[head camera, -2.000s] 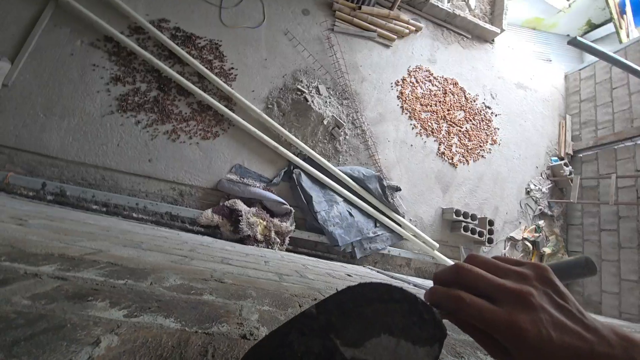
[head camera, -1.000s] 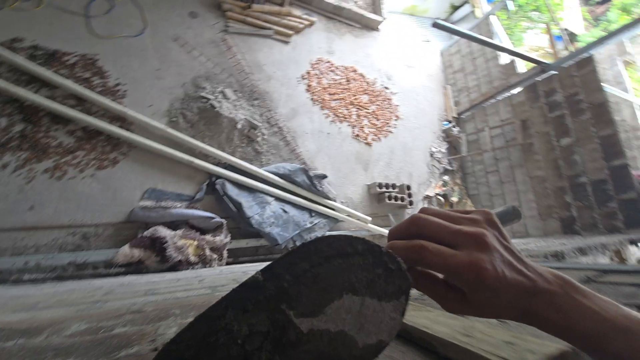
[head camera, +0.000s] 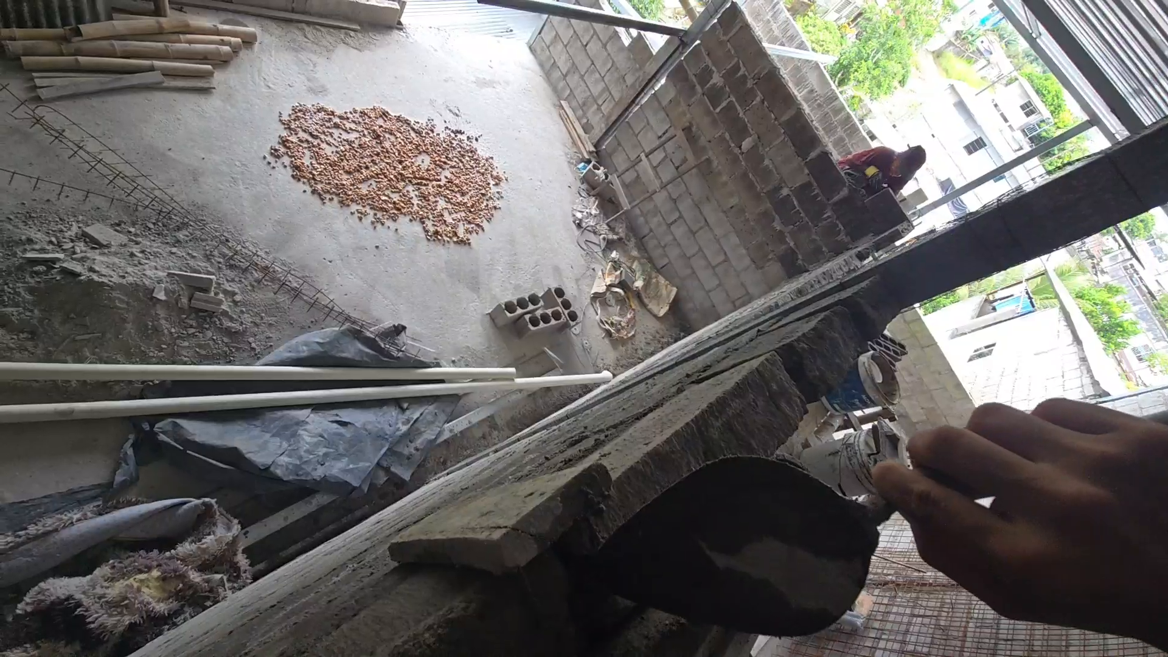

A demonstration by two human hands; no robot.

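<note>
My right hand (head camera: 1031,511) is closed around the handle of a mason's trowel (head camera: 748,547) at the lower right. The trowel's dark, rounded blade points left and lies against the rough side of the block wall's top (head camera: 493,456). A flat piece of masonry (head camera: 511,520) and a dark mortar edge (head camera: 712,411) sit along the wall top, just left of and above the blade. My left hand is outside the frame.
Far below are white pipes (head camera: 301,399), a grey tarp (head camera: 301,438), hollow blocks (head camera: 538,312), a steel rebar cage (head camera: 182,214) and bamboo poles (head camera: 128,50). Another person (head camera: 881,169) is at a far block wall. Buckets (head camera: 862,379) stand beyond the wall top. A dark beam (head camera: 1031,201) crosses at right.
The view has swung right, bringing the wall top, the other person and the beam into sight. My right hand still holds the trowel.
</note>
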